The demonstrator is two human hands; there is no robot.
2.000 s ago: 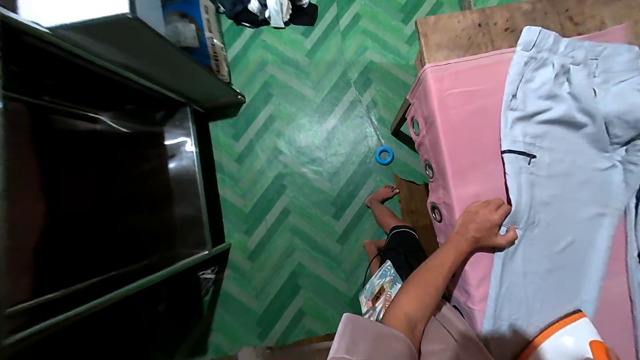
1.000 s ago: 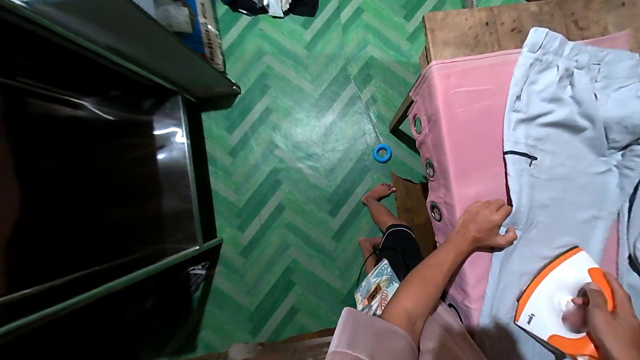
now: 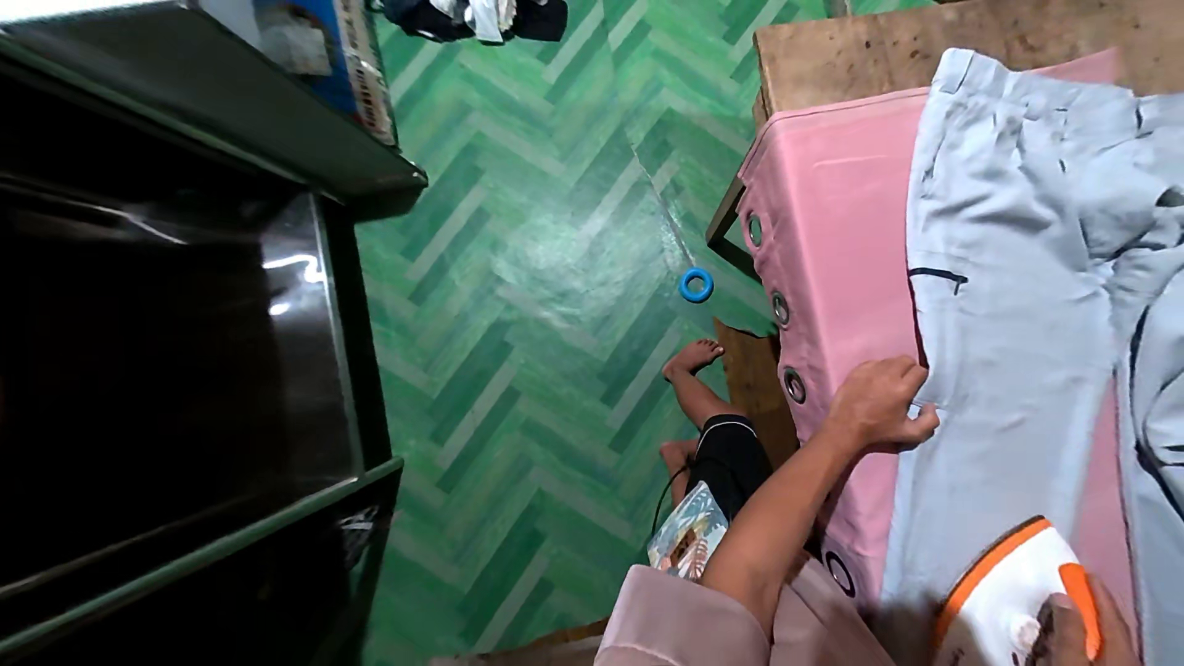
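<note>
Light grey trousers (image 3: 1008, 351) with dark zips lie spread over a pink eyelet curtain (image 3: 846, 213) on a wooden table. My left hand (image 3: 883, 407) pinches the outer edge of the near trouser leg between thumb and fingers. At the bottom right, my right hand (image 3: 1091, 620) grips the orange handle of a white and orange clothes iron (image 3: 999, 592), which is over the lower part of that leg. The frame's lower edge cuts off part of the iron and of my right hand.
Bare wood of the table (image 3: 860, 60) shows at the top. Beside the table, another person's legs (image 3: 708, 398) extend over the green floor, near a blue ring (image 3: 696, 285). A dark cabinet (image 3: 185, 370) stands at left; dark and white cloth (image 3: 481, 14) lies on the floor at the top.
Two seconds ago the iron was at the bottom edge; it moved up the leg with my right hand, and is now back lower. My left hand has kept its hold on the trouser edge.
</note>
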